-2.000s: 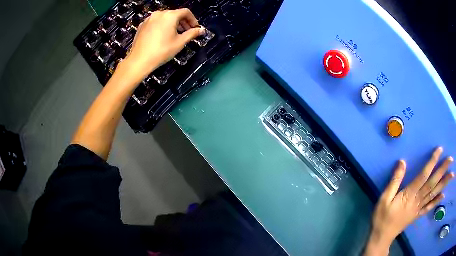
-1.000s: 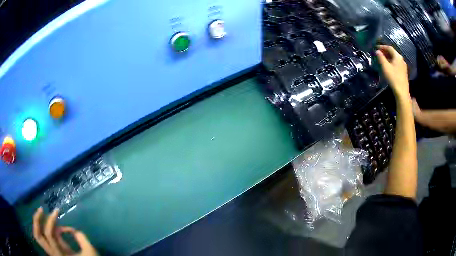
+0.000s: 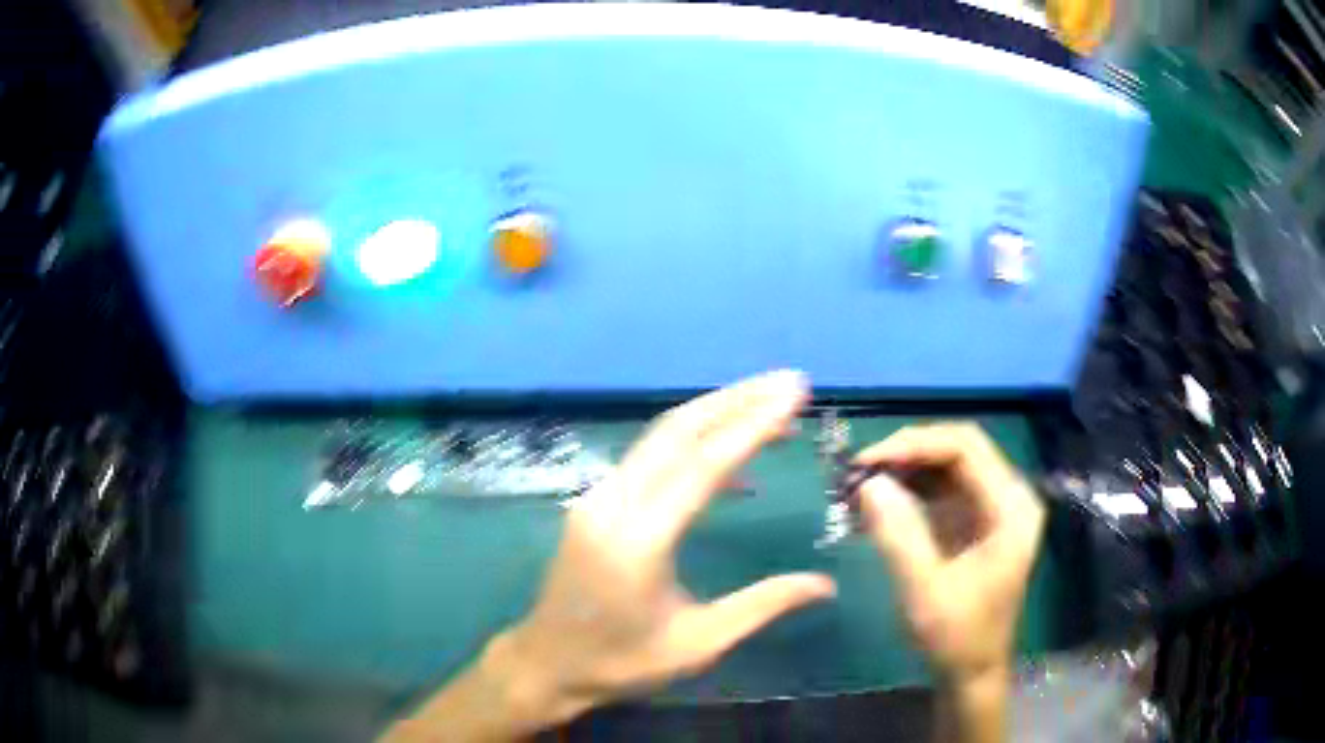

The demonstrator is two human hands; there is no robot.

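My right hand pinches a small dark module between thumb and fingertips above the green mat, right of centre. The module is blurred, with some shiny parts. My left hand is just left of it, with thumb and fingers spread, open towards the module and holding nothing visible. A small clear blister strip with dark parts lies on the mat against the panel, left of my left hand.
The blue control panel spans the front, with a red emergency stop, a lit white button, an orange button, a green button and a white button. Black trays stand left and right. All is blurred.
The view has swung back to the panel's centre. My right hand has come from the right trays to above the mat, now with a module. My left hand has moved in beside it.
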